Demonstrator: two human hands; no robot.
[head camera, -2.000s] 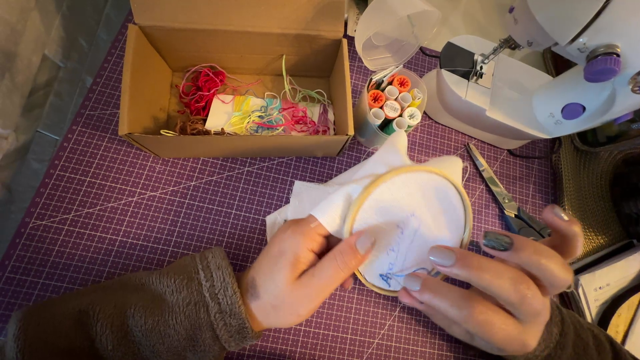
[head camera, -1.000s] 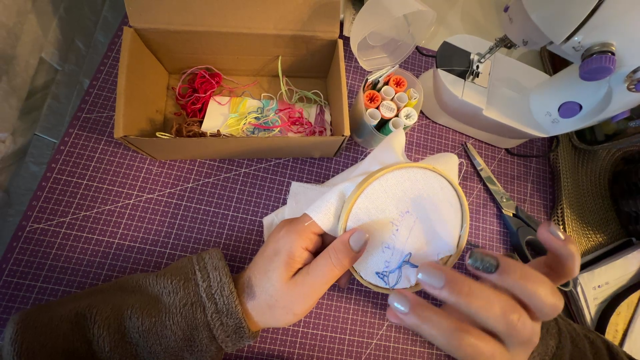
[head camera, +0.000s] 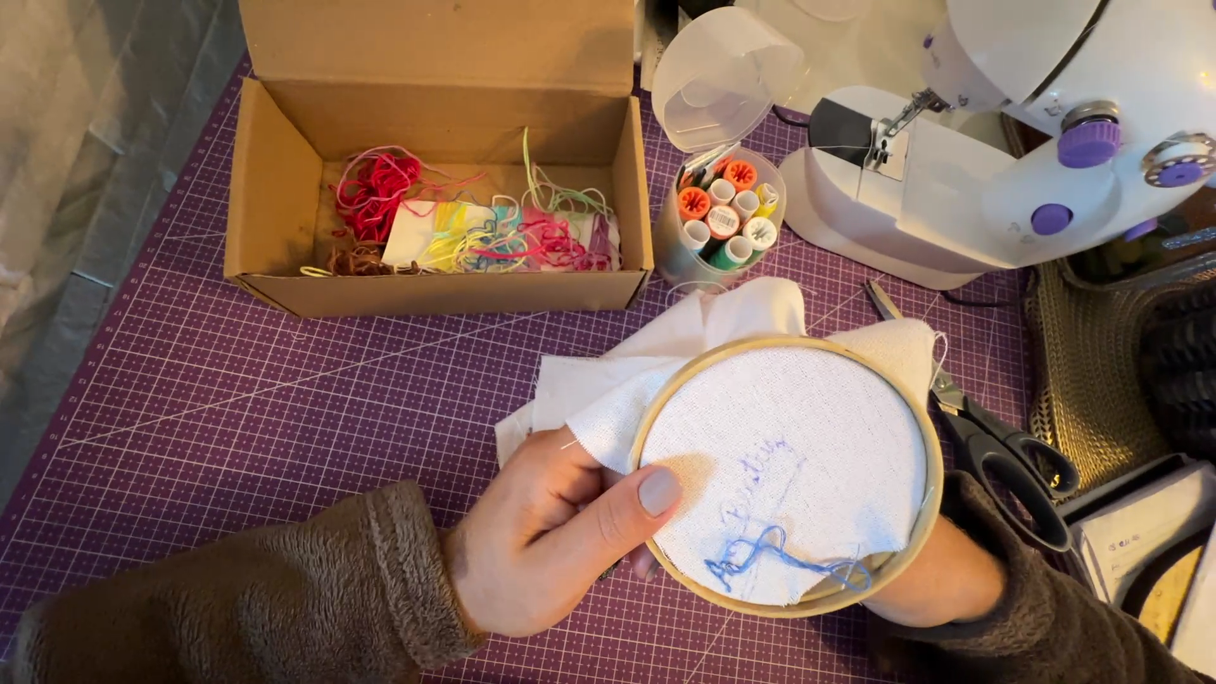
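Observation:
My left hand (head camera: 570, 532) grips the left rim of a wooden embroidery hoop (head camera: 926, 494), thumb on top of the stretched cloth. White cloth (head camera: 788, 408) fills the hoop and spills out behind it. Handwritten lettering marks the cloth, with blue stitches at its lower left and a loose blue thread (head camera: 784, 554) curling across to the lower right rim. My right hand (head camera: 936, 579) is behind the hoop at the lower right; its fingers are hidden, so whether it holds anything does not show. Black-handled scissors (head camera: 988, 446) lie just right of the hoop.
Beyond the hoop, an open cardboard box (head camera: 437, 293) holds tangled embroidery floss. A clear tub (head camera: 703, 256) of thread spools stands beside it. At the upper right is a white sewing machine (head camera: 912, 209). A woven mat (head camera: 1092, 380) and papers (head camera: 1140, 522) lie right. Purple cutting mat (head camera: 285, 408) underneath.
My right hand has moved from the front of the hoop to behind its lower right side. The hoop stays in my left hand.

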